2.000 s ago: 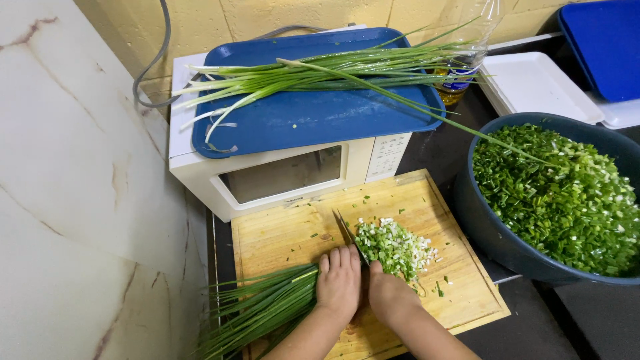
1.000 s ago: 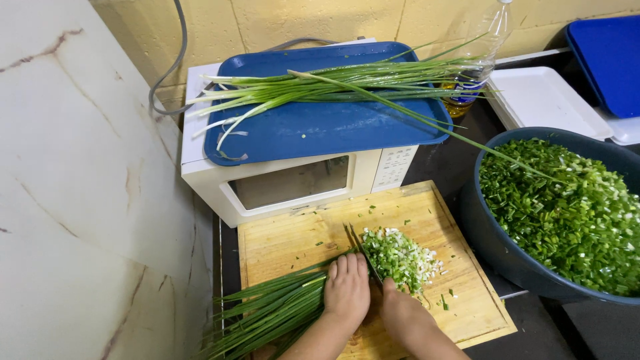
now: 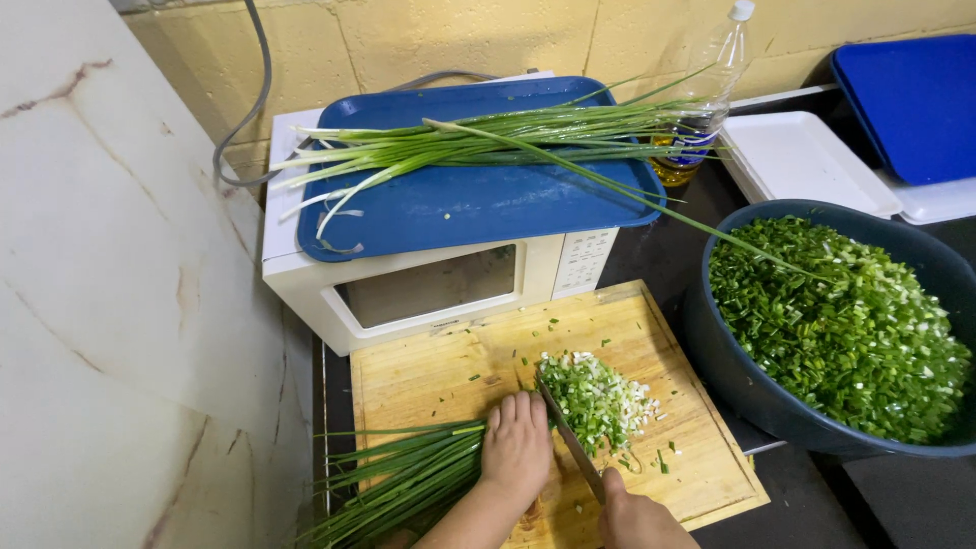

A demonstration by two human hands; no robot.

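My left hand (image 3: pixel 517 450) presses a bunch of green onions (image 3: pixel 427 473) down on the wooden cutting board (image 3: pixel 656 328), its fingers closed over the cut end. My right hand (image 3: pixel 640 518) grips a kitchen knife (image 3: pixel 572 442); the handle is mostly hidden in the fist. The blade lies between the bunch and a pile of chopped green onion (image 3: pixel 595 400). To the right, a large dark blue tub (image 3: pixel 701 366) holds a heap of chopped greens (image 3: pixel 831 328). Whole green onions (image 3: pixel 473 141) lie across a blue tray (image 3: pixel 488 206), one long leaf reaching over the tub.
The blue tray rests on a white microwave oven (image 3: pixel 534 267) behind the board. A plastic bottle with yellow liquid (image 3: pixel 690 130), white trays (image 3: pixel 808 164) and a bright blue tray (image 3: pixel 915 107) stand farther back. A marbled panel (image 3: pixel 152 305) rises at the left, a grey cable (image 3: pixel 263 91) near it.
The knife and both hands stay at the cut end of the bunch, beside the chopped pile. The view has shifted slightly.
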